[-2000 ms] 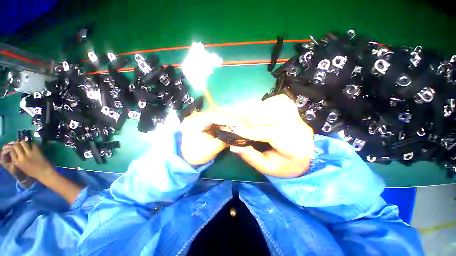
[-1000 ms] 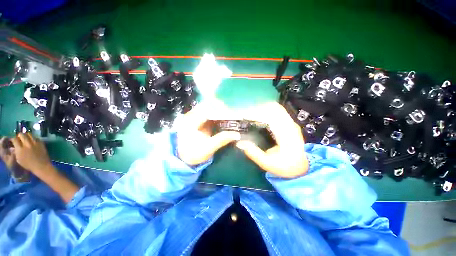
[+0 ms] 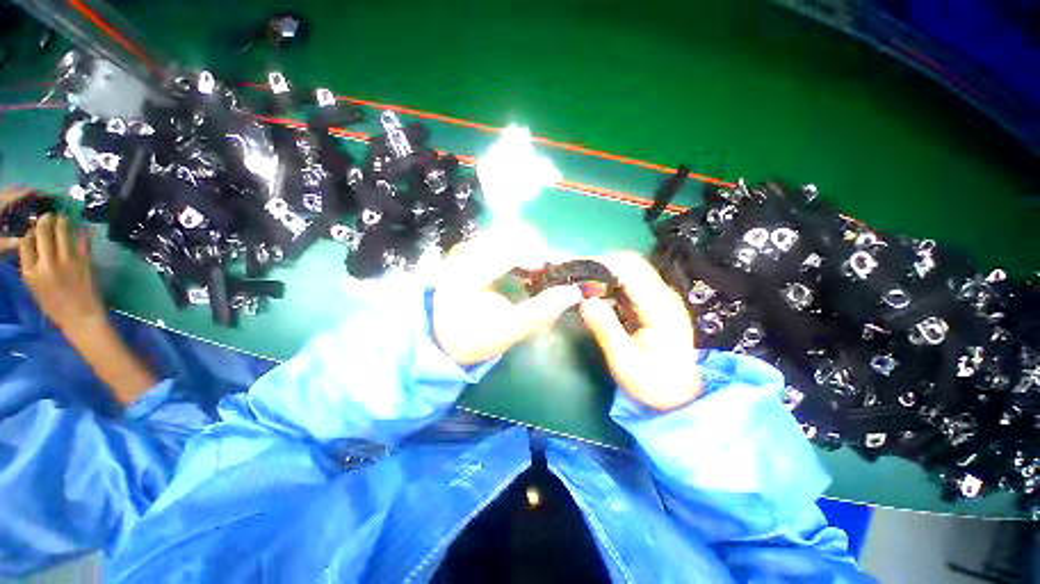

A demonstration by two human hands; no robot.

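My left hand and my right hand are close together over the green bench, in front of my chest. Both hold a dark curved piece, a black strap, bent in an arc between them. Both thumbs press on it from the near side. A small reddish spot shows near the thumb tips. Glare whitens the fingers, so the finer detail of the piece cannot be told.
Heaps of black straps with silver buckles lie left and right. A glaring white patch lies beyond my hands. A neighbour's hand is at far left. A metal rail is at upper left.
The view has tilted, so the bench slopes down to the right. The piece, straight a second ago, now shows as a curved arc between my hands. The neighbour's hand has moved up slightly.
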